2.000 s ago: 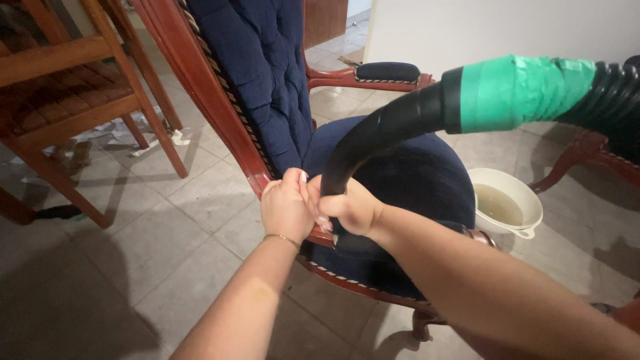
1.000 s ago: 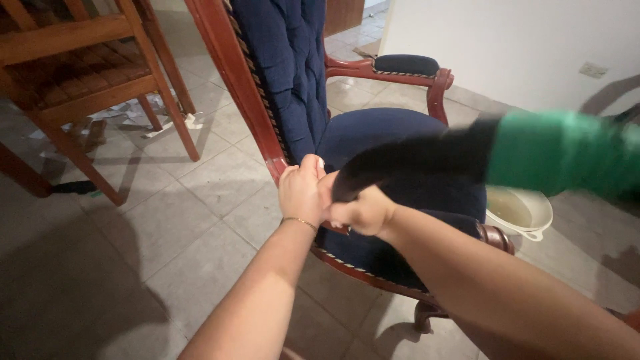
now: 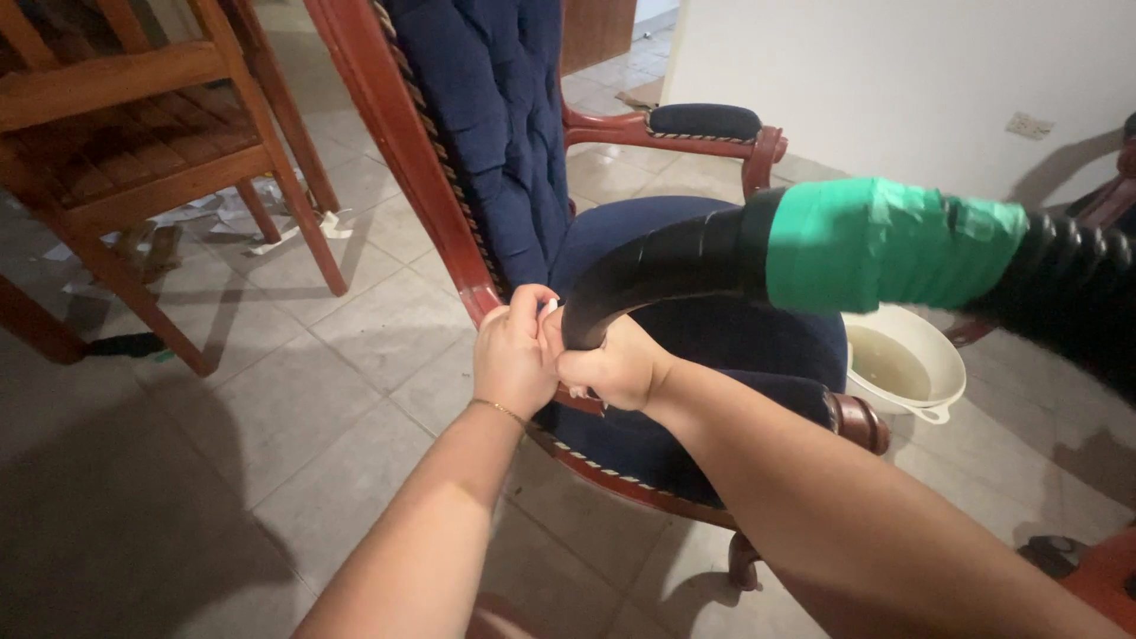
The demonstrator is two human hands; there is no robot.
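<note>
My right hand is closed around the lower end of a curved black vacuum wand. Green tape wraps the joint between the wand and a ribbed black hose. My left hand meets my right at the near armrest of a wooden armchair, where the arm joins the back frame; what its fingers hold is hidden. Tufted dark blue fabric covers the chair back, and the blue seat lies behind my right forearm. The tip of the wand is hidden by my hands.
A white basin of murky water stands on the tiled floor beyond the chair. The far armrest is near a white wall. At left is a slatted wooden chair, with paper scraps on the floor. An orange-red object shows at lower right.
The view has shifted somewhat. Both hands remain together at the near armrest, and my right hand still grips the wand. The taped hose, blurred a second ago, is now sharper.
</note>
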